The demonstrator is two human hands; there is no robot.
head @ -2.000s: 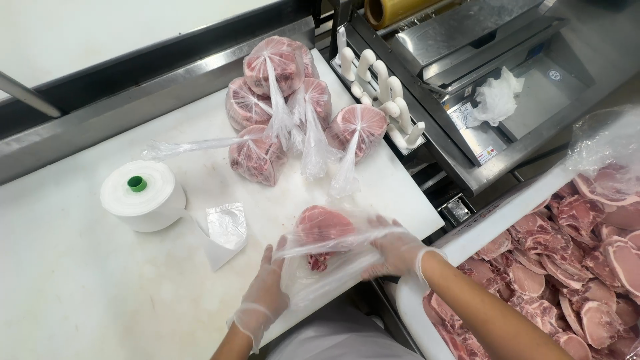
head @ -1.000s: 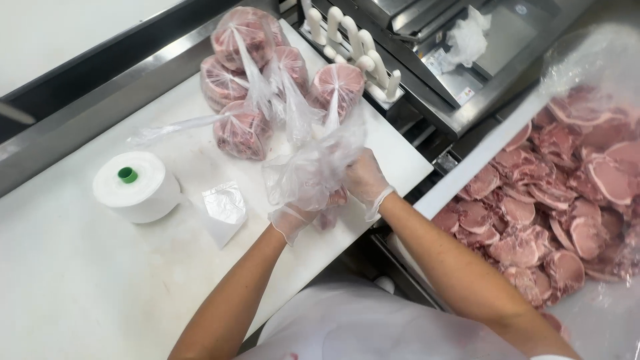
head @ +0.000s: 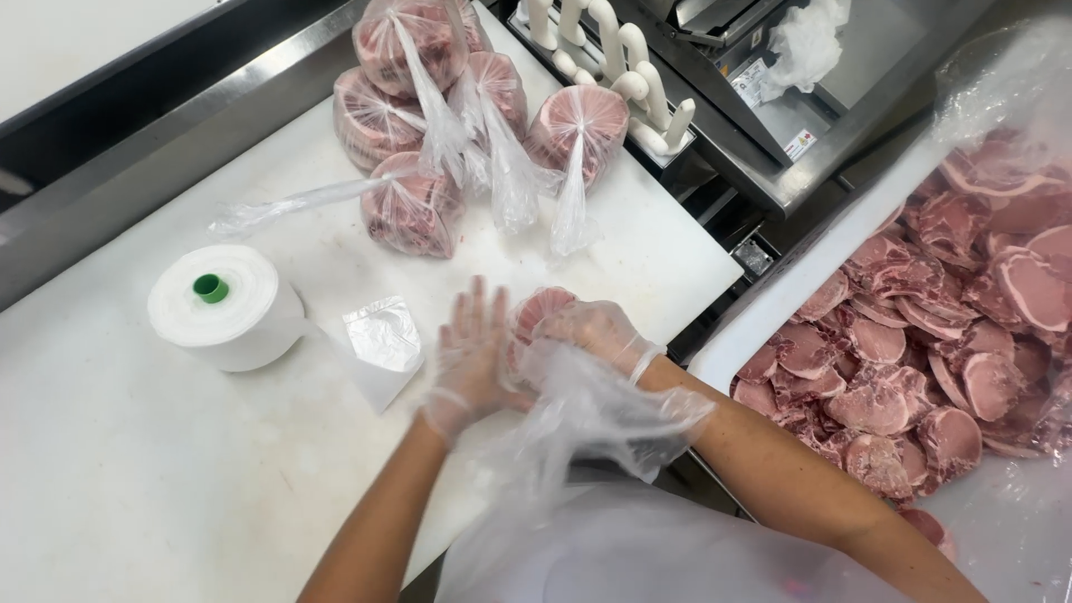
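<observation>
My right hand (head: 596,335), in a clear plastic glove, is closed on the gathered neck of a clear plastic bag of meat (head: 540,310). The bag's loose film (head: 578,410) hangs toward me beneath that hand. My left hand (head: 476,356), gloved too, is spread flat with its fingers apart, beside the left side of the bag. Behind both hands, several knotted clear bags of meat (head: 410,205) are grouped on the white cutting board (head: 226,469). A roll of plastic bags (head: 222,306) with a green core stands to the left, its loose end (head: 383,335) lying toward my left hand.
A white tub (head: 804,268) filled with raw pork chops (head: 888,394) stands at the right, partly covered by clear film. White curved hooks or handles (head: 632,71) stand in a rack beyond the board. Behind them is a metal machine (head: 779,184) with crumpled plastic (head: 808,42) on it.
The bag was spread low around the meat two seconds ago; now its neck is gathered in my right hand. My left hand has come off the bag and opened.
</observation>
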